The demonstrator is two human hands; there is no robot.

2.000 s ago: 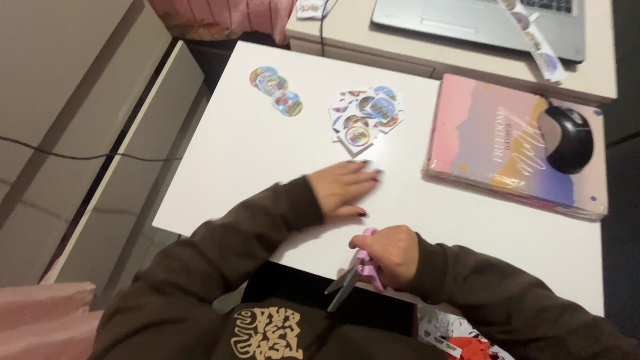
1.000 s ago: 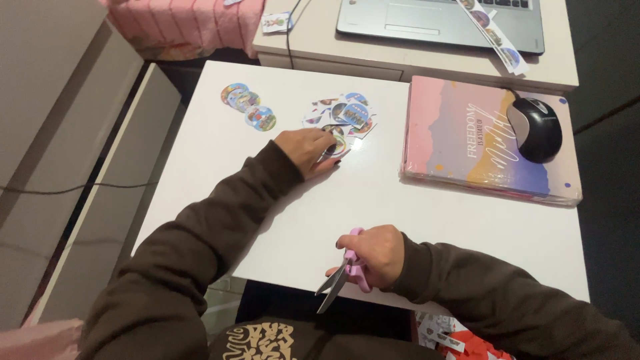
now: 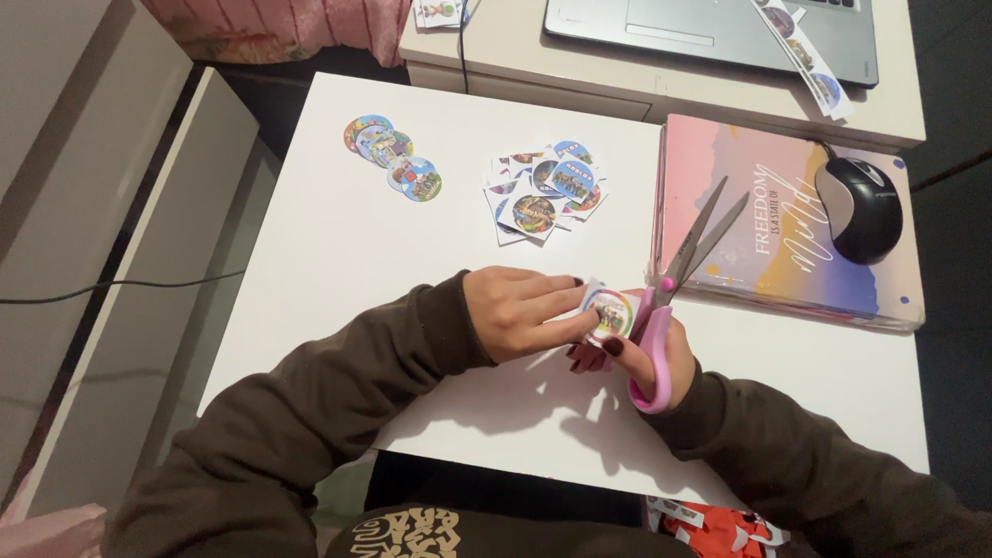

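My left hand [image 3: 531, 314] holds a paper piece with a round printed picture [image 3: 607, 316] by its left edge. My right hand [image 3: 659, 356] has its fingers through the pink handles of a pair of scissors [image 3: 668, 287], and its thumb is at the lower edge of the same paper. The scissors' blades are apart and point up and away from the paper. Beyond my hands lies a loose pile of square-cut paper pieces with round pictures [image 3: 535, 213]. Several round cut-outs [image 3: 418, 178] overlap at the upper left of the white table [image 3: 310, 310].
At the right, a black and grey mouse [image 3: 864, 205] rests on a pink and purple notebook [image 3: 705, 155]. A laptop [image 3: 713, 39] with printed paper strips [image 3: 802, 54] on it stands on the desk behind. Red and white scraps [image 3: 721, 531] lie below the table's front edge.
My left hand has come back from the pile with a paper piece. My right hand has moved up toward it, and the scissors' blades, which pointed down toward me, now point away.
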